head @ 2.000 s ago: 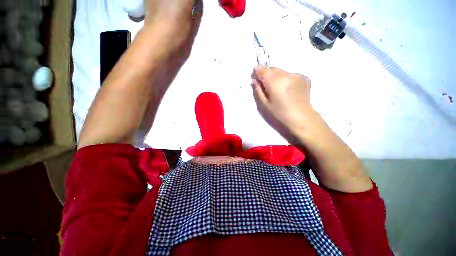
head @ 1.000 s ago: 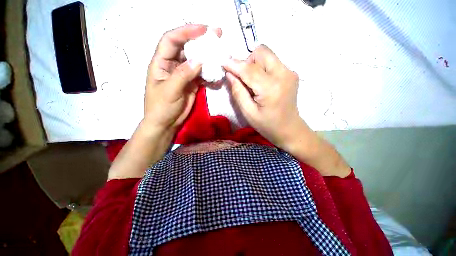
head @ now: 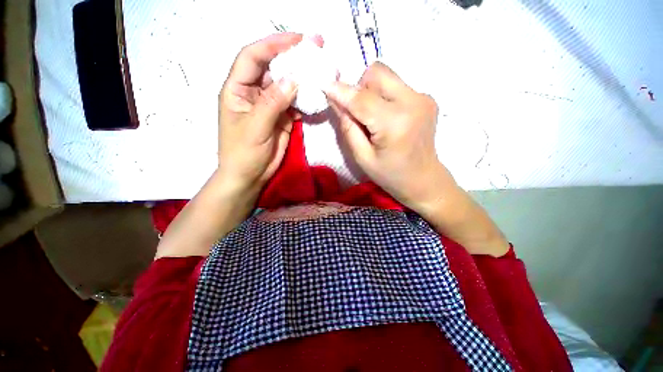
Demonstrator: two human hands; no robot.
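Note:
A white pompom [head: 307, 76] is held above the table between my two hands. My left hand [head: 254, 109] grips its left side, with the thumb in front and fingers behind. The end of the red plush piece [head: 294, 171] runs up under my left hand to the pompom; its lower part lies at the table's near edge. My right hand [head: 389, 123] has its thumb and index finger pinched at the pompom's right side. Whether a needle or thread is between those fingertips cannot be seen. Silver thread snips [head: 366, 33] lie just beyond my right hand.
A black smartphone [head: 105, 65] lies on the white cloth [head: 465, 94] at the left. A brown-edged box [head: 36, 123] with white balls is at the far left. Thread offcuts lie on the cloth. A dark object [head: 467, 3] is cut off at the top edge.
Two seconds ago my left hand was out of view at the top and my right hand was at the snips. Both hands came together at the pompom; in the last second they barely moved.

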